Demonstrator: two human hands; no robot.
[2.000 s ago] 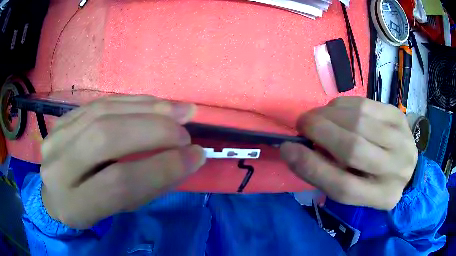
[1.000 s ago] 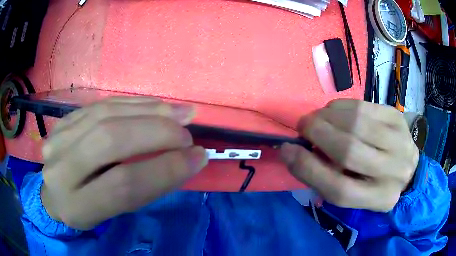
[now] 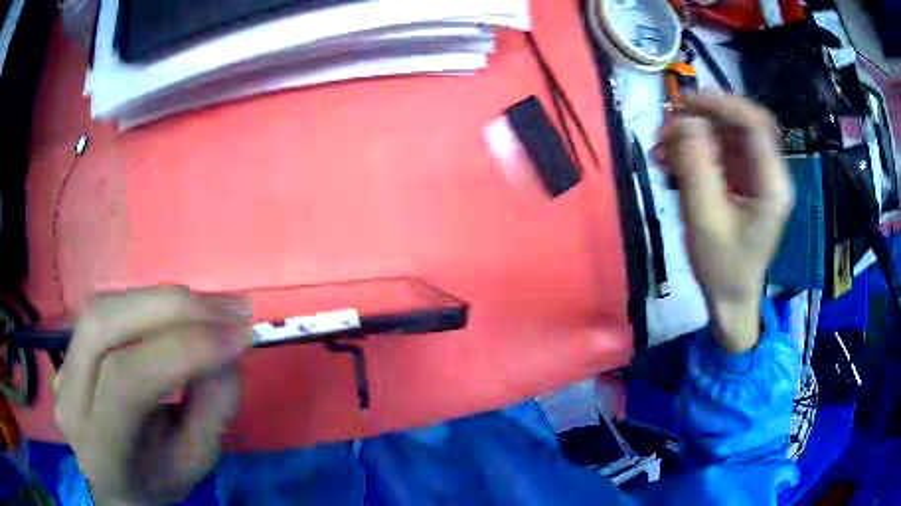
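The tablet (image 3: 420,319) is held on edge at the lower left and shows as a thin black bar. Its glossy side reflects the red mat. A short white strip with dark spots (image 3: 314,324) lies along its near edge, and a black bent piece (image 3: 360,374) hangs below it. My left hand (image 3: 153,380) grips the tablet's left part and hides it there. My right hand (image 3: 726,188) is away from the tablet, over the tools at the right, blurred. The orange screwdriver handle (image 3: 679,83) shows just beside its fingers; whether they touch anything is unclear.
White sheets (image 3: 296,83) with a black panel on top lie at the far side. The black foam pad (image 3: 543,145) and slim tweezers (image 3: 561,94) lie on the red mat (image 3: 375,188). A tape roll (image 3: 637,30) is at the far right. A thin wire (image 3: 56,212) lies left.
My right hand has let go of the tablet and moved up and right to the tools. My left hand still holds the tablet. The view has turned right, and more white sheets show.
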